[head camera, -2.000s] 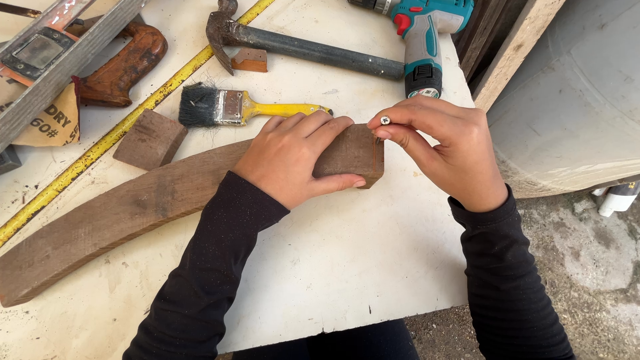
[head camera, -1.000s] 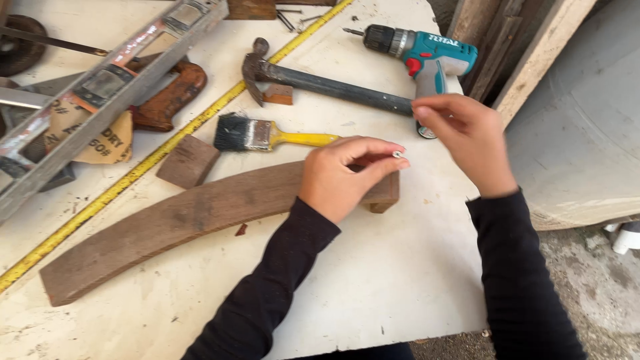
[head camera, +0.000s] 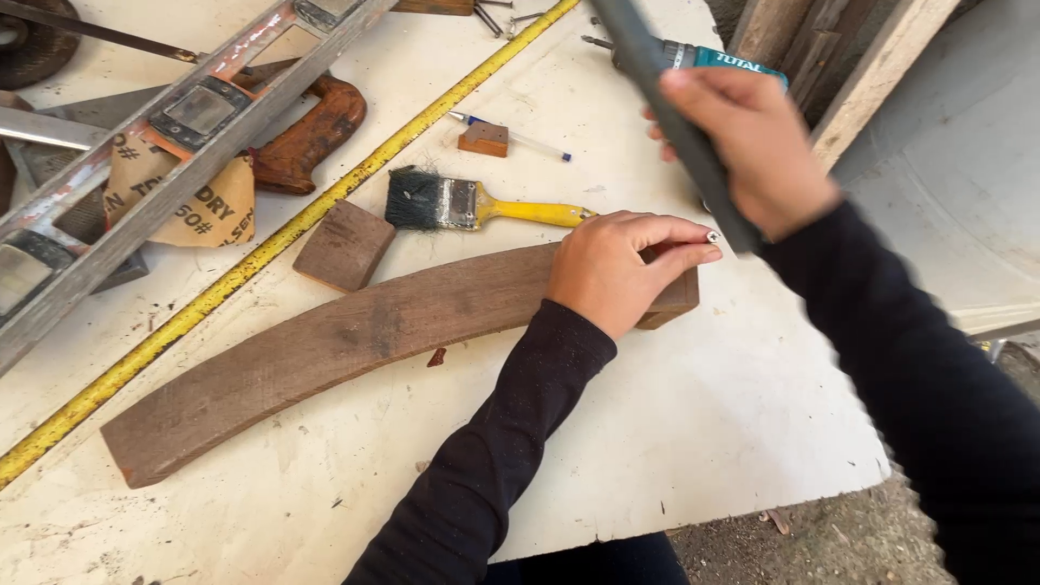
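My left hand (head camera: 621, 268) pinches a screw (head camera: 712, 236) between thumb and forefinger over the right end of a curved wooden piece (head camera: 349, 333). Only the screw's head shows clearly. That end seems to rest on a small wooden block (head camera: 656, 318), mostly covered. Raised at the upper right, my right hand (head camera: 743, 146) grips the dark handle of a hammer (head camera: 682, 122), blurred, with its head out of the frame. Left of my left hand lie a paintbrush with a yellow handle (head camera: 532, 213) and a square wooden block (head camera: 345, 245).
A cordless drill (head camera: 715, 58) lies behind my right hand. A yellow ruler (head camera: 284, 236) crosses the table (head camera: 650, 487) diagonally. At left, a spirit level (head camera: 195, 122) lies over a handsaw (head camera: 313, 134) and sandpaper (head camera: 215, 207). A pen (head camera: 532, 145), a small wood piece (head camera: 485, 140) and several nails (head camera: 490, 18) lie farther back.
My right hand has let go of the screw, which my left hand now holds, and has lifted the hammer from the table. The pen, formerly hidden, shows where the hammer lay.
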